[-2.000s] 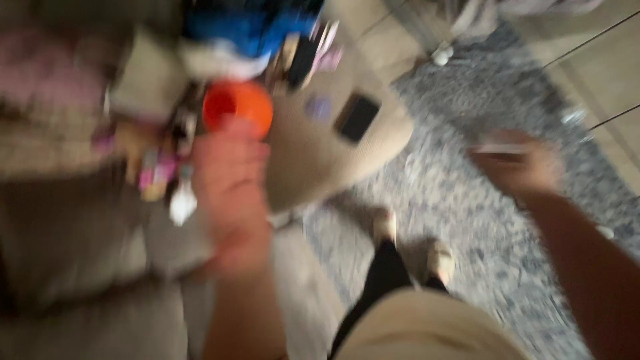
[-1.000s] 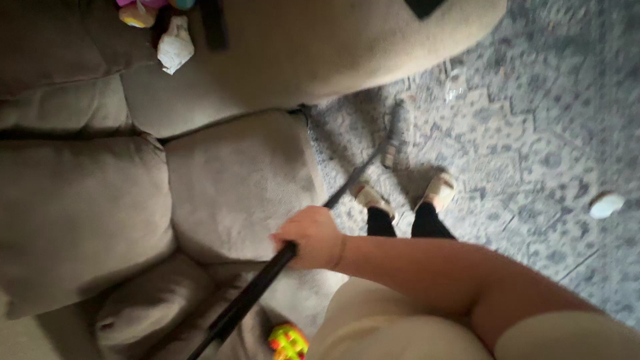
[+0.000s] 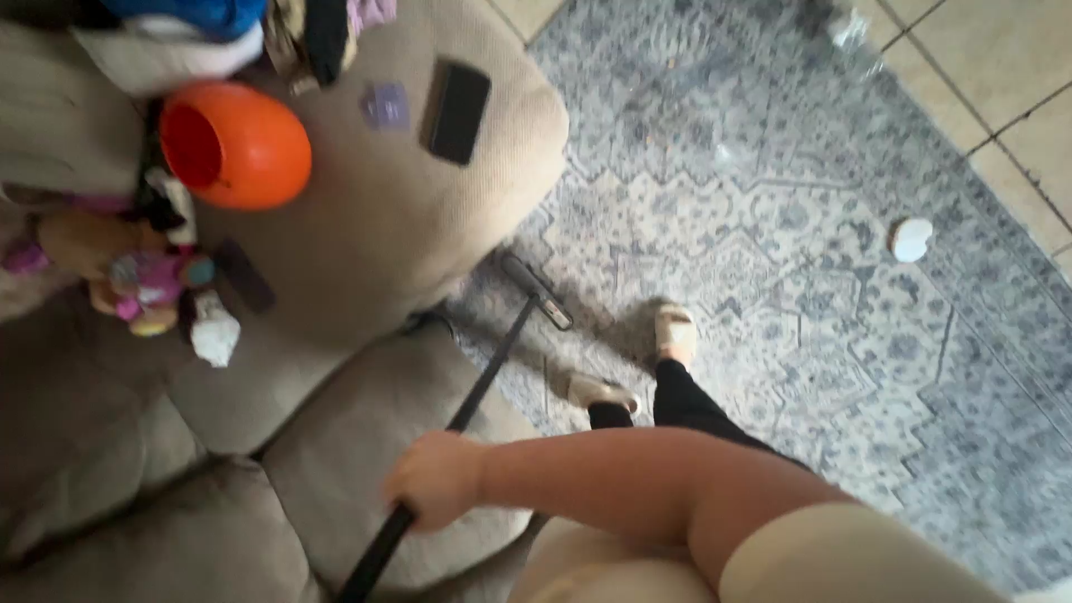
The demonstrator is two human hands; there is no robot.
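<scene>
My right hand (image 3: 437, 481) is closed around a long black pole (image 3: 494, 368), its arm reaching across my body from the lower right. The pole runs from the bottom edge up to a narrow dark head (image 3: 537, 291) on the patterned rug (image 3: 754, 251), beside the sofa and near my feet. What kind of tool it is, I cannot tell for sure. My left hand is out of view. On the sofa (image 3: 402, 209) above lie an orange bucket (image 3: 251, 146) on its side, a dark phone-like slab (image 3: 460, 113) and a small purple item (image 3: 386, 105).
Dolls or soft toys (image 3: 146, 280), a crumpled white item (image 3: 215, 333) and a dark flat object (image 3: 245, 275) lie on the sofa at left. Fabric and a blue item (image 3: 205, 15) are piled at upper left. A white object (image 3: 911, 239) and clear plastic (image 3: 850, 32) are on the floor.
Two seconds ago one hand was near the orange bucket and the other was over the rug at right. One second ago my right hand held the pole, as now. The view has shifted.
</scene>
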